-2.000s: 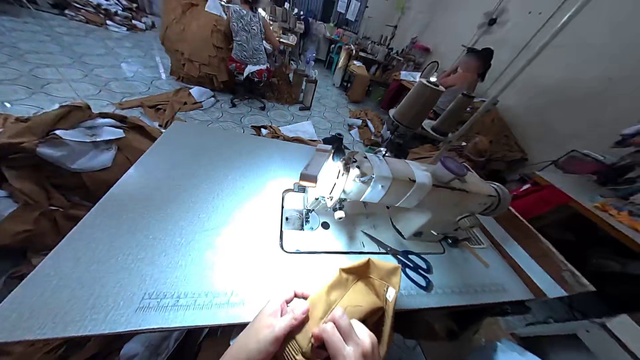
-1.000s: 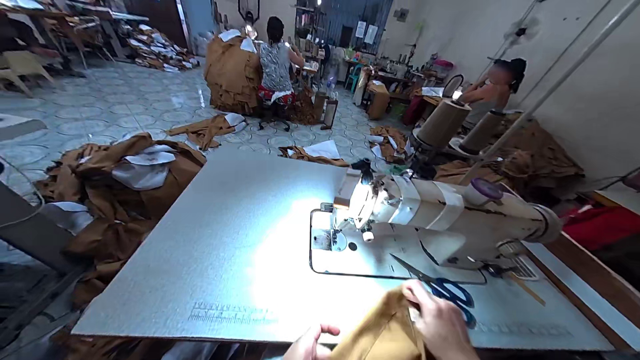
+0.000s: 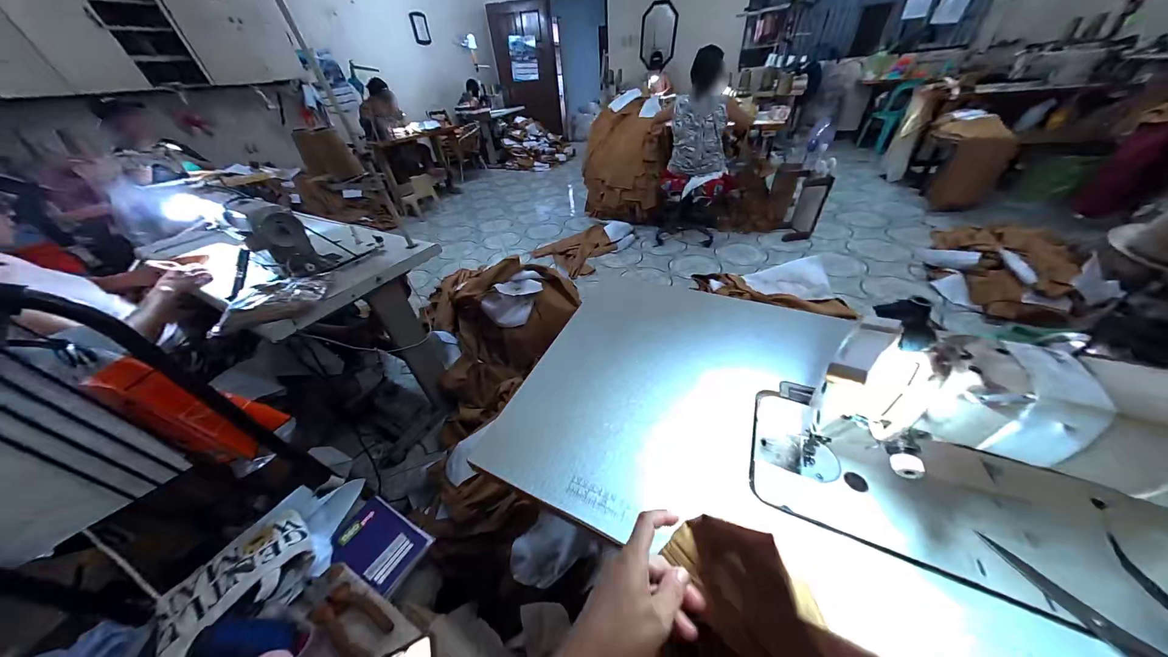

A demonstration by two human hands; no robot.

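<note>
A folded piece of brown fabric [image 3: 744, 575] is at the near edge of the sewing table [image 3: 602, 365]. My left hand [image 3: 639, 593] is at its left side, fingers bent and touching the cloth, the index finger raised. Only a blurred bit of my right hand [image 3: 826, 641] seems to show at the bottom, beside the cloth; its fingers are hidden. Beyond the cloth stands an industrial sewing machine [image 3: 985, 392], its lamp lighting the needle area. The blades of dark scissors [image 3: 1049, 589] lie on the table at the right.
Brown garment pieces [image 3: 520, 319] are heaped beyond the table's left edge. At left, a co-worker's hands [image 3: 178, 283] are at another sewing machine [image 3: 274, 233]. A purple box [image 3: 381, 546] and an orange bag [image 3: 182, 411] are at lower left. Another person [image 3: 701, 128] sits farther back.
The view has swung left, bringing the neighbouring machine into sight. The brown fabric is now held more upright and folded. My right hand, plain on the cloth before, is now mostly out of view.
</note>
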